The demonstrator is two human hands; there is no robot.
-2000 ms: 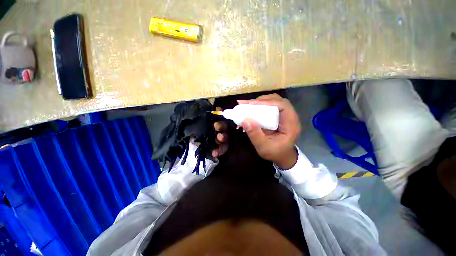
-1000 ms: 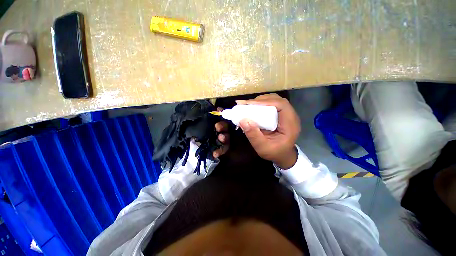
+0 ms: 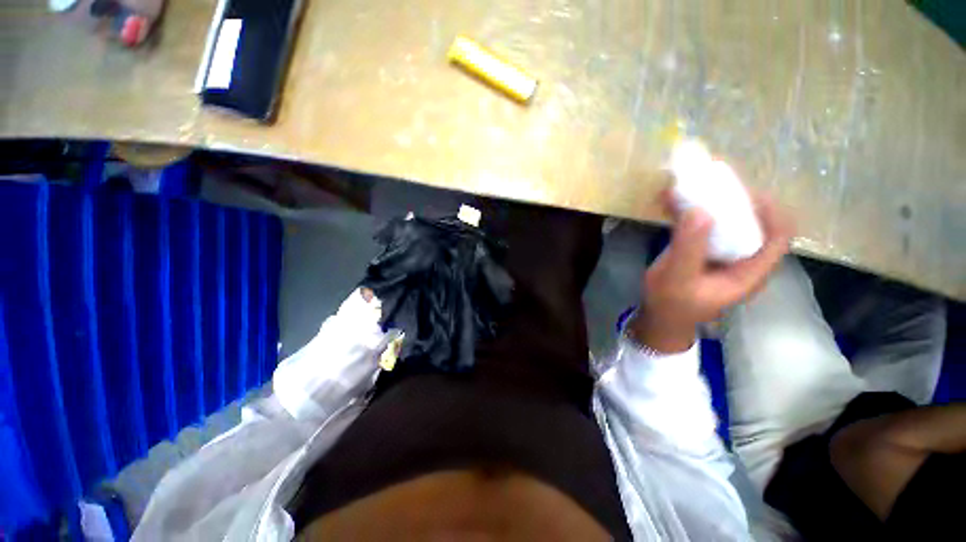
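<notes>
A black shaggy ornament (image 3: 440, 286) is over my lap, below the table edge. It has a pale end at its top and a tan-gold bit at its lower left. My left hand (image 3: 368, 294) is almost wholly hidden behind it; only a sliver of skin shows at the cuff, and the ornament rests on that hand. My right hand (image 3: 712, 265) is shut on the white glue bottle (image 3: 718, 204), over the table's front edge. The bottle's blurred yellow tip points up and left, well apart from the ornament.
On the tan table (image 3: 360, 127) lie a yellow lighter-like stick (image 3: 494, 70) and a black smartphone (image 3: 250, 58) with a white patch. A mug (image 3: 125, 21) is cut off at the upper left. Blue crates (image 3: 138, 318) stand at the left. A seated person's pale trousers (image 3: 789, 371) show at the right.
My right hand has moved the bottle away from the ornament, right and up to the table. The ornament is turned and my left fingers no longer show. The view has shifted.
</notes>
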